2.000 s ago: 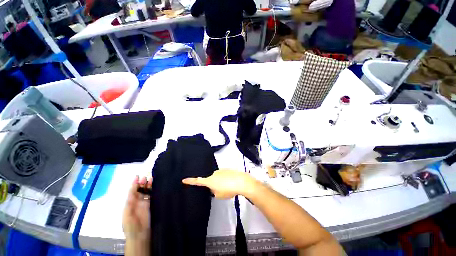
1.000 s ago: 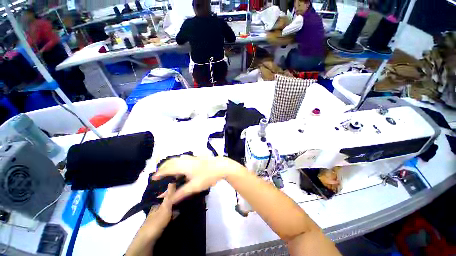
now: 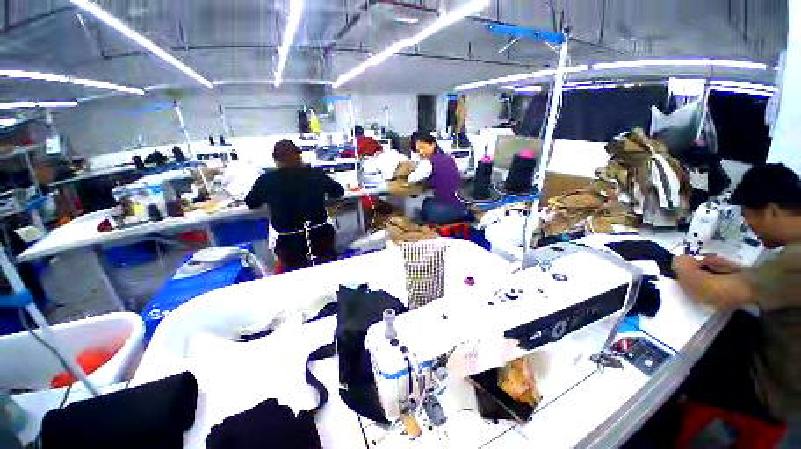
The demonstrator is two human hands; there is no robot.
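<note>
The white sewing machine head [image 3: 527, 302] stands right of centre, its needle end [image 3: 408, 386] at its left. A black cloth piece [image 3: 358, 346] lies behind and left of the needle end, and a narrow black band [image 3: 315, 377] runs down beside it. A stack of black cut pieces [image 3: 265, 428] lies at the bottom edge, partly cut off. A folded black bundle [image 3: 123, 414] lies further left. Neither my left hand nor my right hand is in the picture.
A checked cloth [image 3: 423, 272] hangs behind the machine. A small open box with an orange-yellow packet [image 3: 518, 383] sits under the arm. A white tub [image 3: 114, 338] stands at left. A person [image 3: 773, 289] works at right; others are at tables behind.
The view has tilted up and turned right, showing the ceiling lights and the person at right. Both my hands, earlier over the black stack, have left the picture.
</note>
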